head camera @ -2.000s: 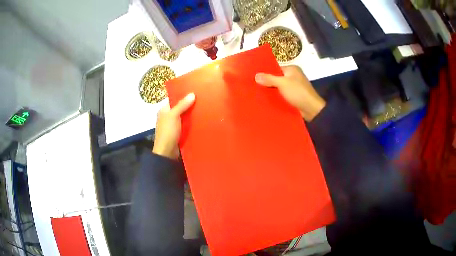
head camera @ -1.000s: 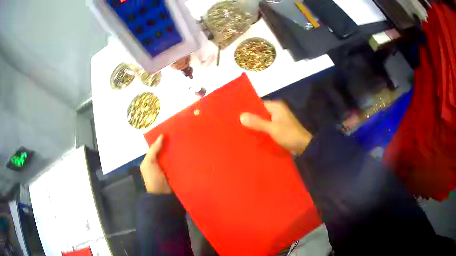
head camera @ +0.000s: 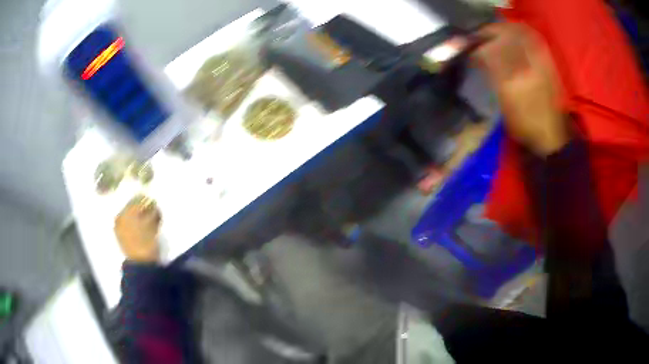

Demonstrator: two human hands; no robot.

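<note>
The view is blurred. My left hand is at a small round dish of gold fasteners near the bench's left front; its fingertips are too blurred to tell whether they hold anything. My right hand is stretched out to the right, at a pile of red panels. Its fingers are blurred against the red, and I cannot tell whether they grip a panel. The white machine head with blue keypad and red digits stands at the upper left.
More gold fasteners lie in a dish and in a clear bag on the white bench. Dark flat items and an orange-yellow stick are at the back. A blue stool stands below the red pile. A white side table is lower left.
The red panel held in both hands has left the middle. My right hand has swung far right to the red pile, my left hand has moved left to the dish. The view has shifted right.
</note>
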